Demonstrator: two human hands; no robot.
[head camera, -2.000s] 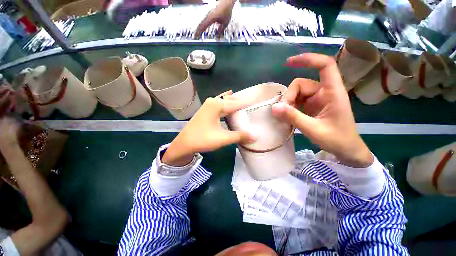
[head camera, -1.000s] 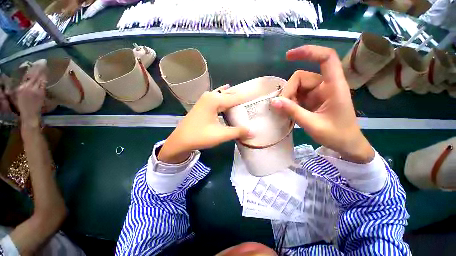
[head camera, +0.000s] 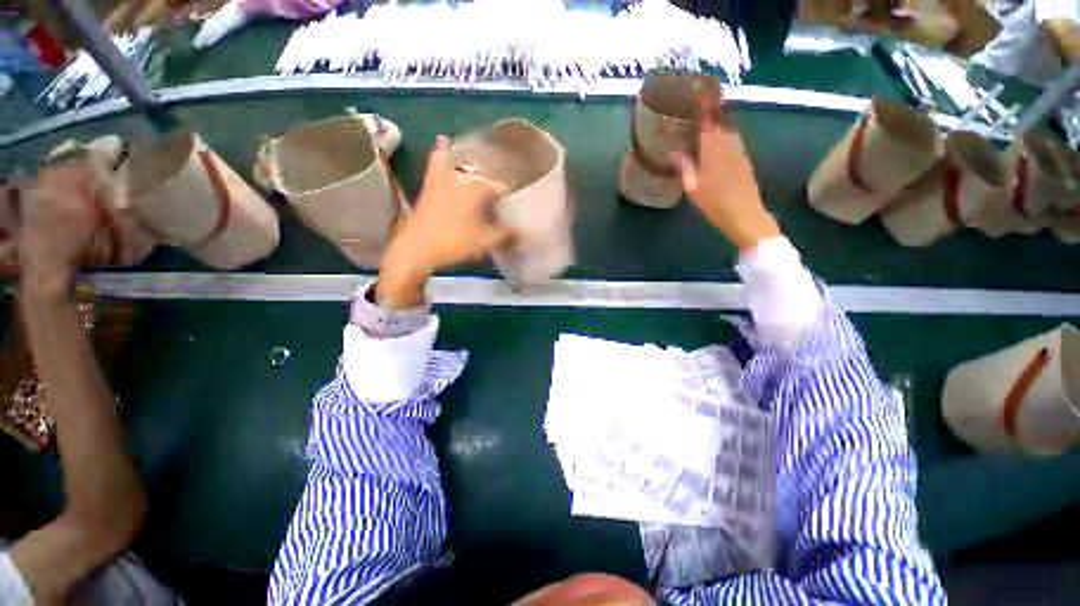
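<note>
My left hand, blurred, is at the left side of a beige cup-shaped housing over the belt, its thumb across the front. This housing is blurred too. My right hand is at the right side of another housing farther back on the belt, fingers at its rim and thumb in front. Its strap is partly hidden. White label sheets with printed blocks lie overlapped on the green near surface, partly under my right sleeve.
More strapped housings stand on the green belt at left and right; one lies tilted at the near right. A pale metal strip divides belt and near surface. White sticks line the far side. A neighbour's arm is at left.
The housing held before me has moved forward to the belt with my right hand. My left hand has let go of it and moved to another housing. The left-side housings have shifted right.
</note>
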